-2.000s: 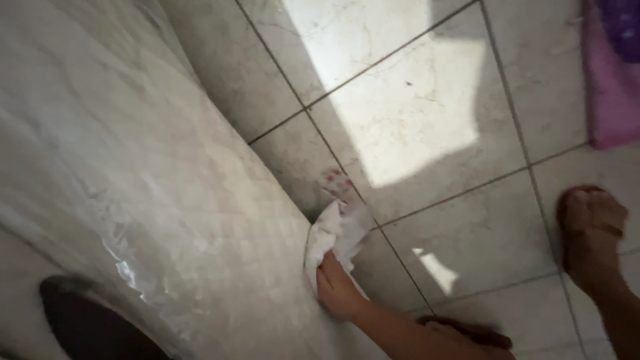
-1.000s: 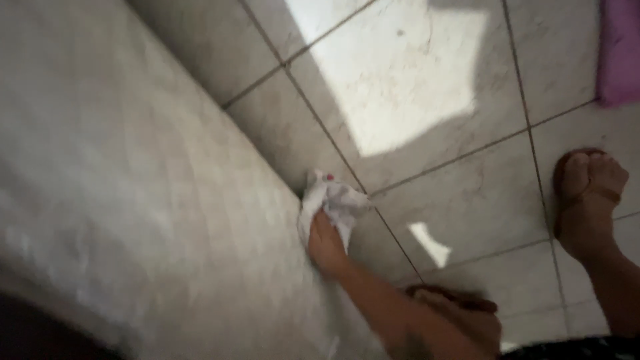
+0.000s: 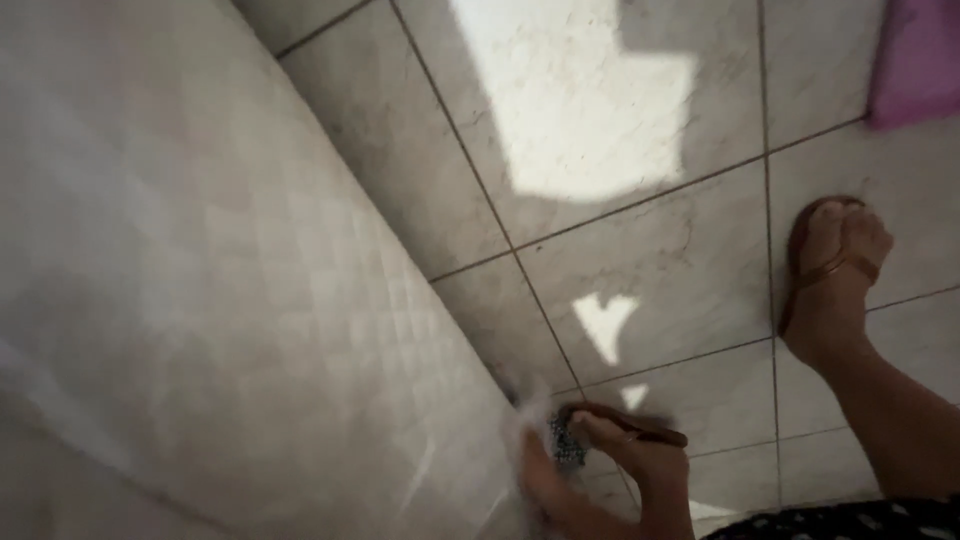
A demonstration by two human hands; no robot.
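Note:
Blurred at the lower middle, my left hand (image 3: pixel 544 476) is closed on a white cloth (image 3: pixel 534 409). The cloth lies low along the edge of a large pale piece with a quilted pattern (image 3: pixel 330 300) and a shiny, plastic-like surface, where it meets the tiled floor (image 3: pixel 615 255). Just right of the hand, my left foot in a brown thong sandal (image 3: pixel 637 442) stands on the tiles, with a dark speckled thing (image 3: pixel 568 439) between them. My right hand is out of view.
My other sandalled foot (image 3: pixel 836 270) stands farther right. A pink-purple cloth or mat (image 3: pixel 915 67) lies in the upper right corner. Bright patches of sunlight (image 3: pixel 585 112) fall across the tiles. Dark patterned clothing (image 3: pixel 847 521) shows at the bottom edge.
My left hand has moved with the cloth along the edge of the quilted piece, toward me, and is now beside my left foot. The view has shifted somewhat.

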